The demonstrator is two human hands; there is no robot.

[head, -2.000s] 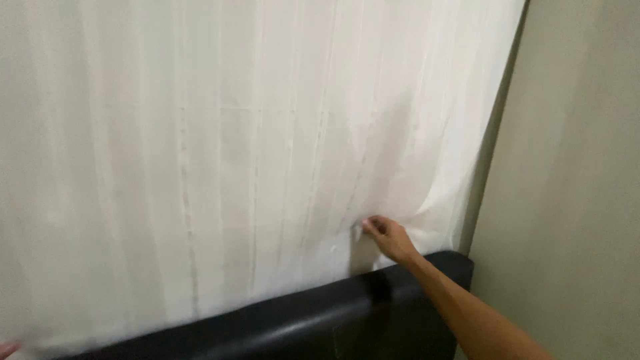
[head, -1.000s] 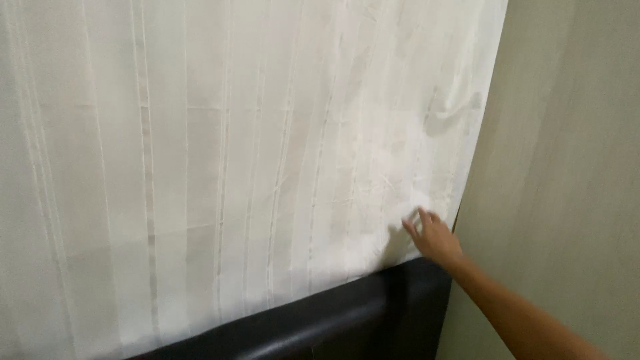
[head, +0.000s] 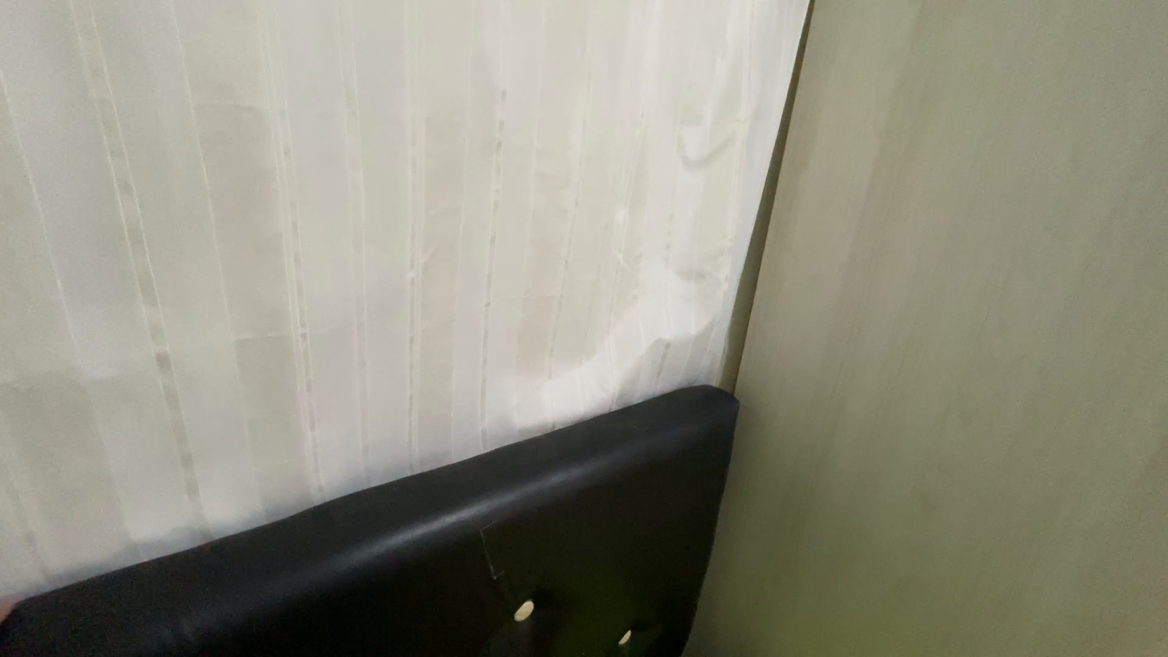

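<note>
A pale striped curtain (head: 411, 228) hangs behind a black padded headboard (head: 383, 547), its lower part going down behind the headboard's top edge. Creases run through the cloth near its right side. Two light round buttons, one of them a tufting button (head: 524, 610), are set in the headboard's front. At the left edge of the view only a sliver of my left hand (head: 5, 606) shows, by the top of the headboard; its fingers and anything in them are hidden. My right hand is out of the frame.
A light wood-grain panel (head: 949, 328) stands upright at the right, beside the headboard's right end. A narrow dark gap runs between the curtain's right edge and this panel.
My right hand, at the curtain's lower right in both earlier frames, has left the view. The curtain's right edge lies nearer the panel than two seconds ago.
</note>
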